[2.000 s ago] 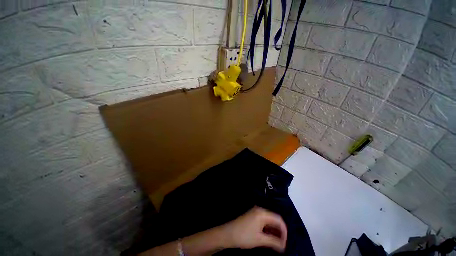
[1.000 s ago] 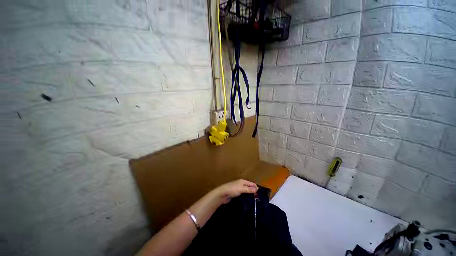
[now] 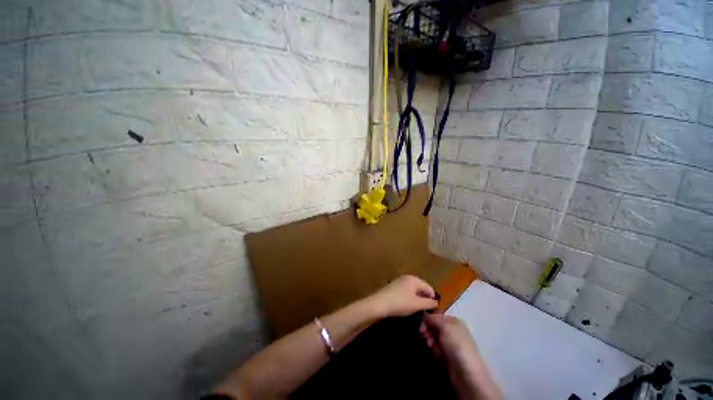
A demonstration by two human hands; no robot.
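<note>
A black garment [image 3: 367, 363] hangs and lies in front of me at the lower middle, its folds too dark to tell apart. My left hand [image 3: 406, 297], with a bracelet at the wrist, pinches the garment's upper edge. My right hand [image 3: 453, 344] comes up from the bottom edge and holds the same edge just below and beside the left fingers. A small reddish part shows at the right fingers; I cannot tell what it is.
A brown cardboard guard [image 3: 336, 266] stands behind the cloth. The white table [image 3: 532, 336] is at the right, with part of the sewing machine [image 3: 653, 383] at the lower right corner. A yellow-green screwdriver [image 3: 549, 273], yellow plug [image 3: 371, 205], dark straps [image 3: 438, 156] and wire basket [image 3: 469, 51] are at the walls.
My right hand has come into view and taken hold of the garment's edge beside my left hand. The left hand has kept its pinch. The view has shifted slightly left.
</note>
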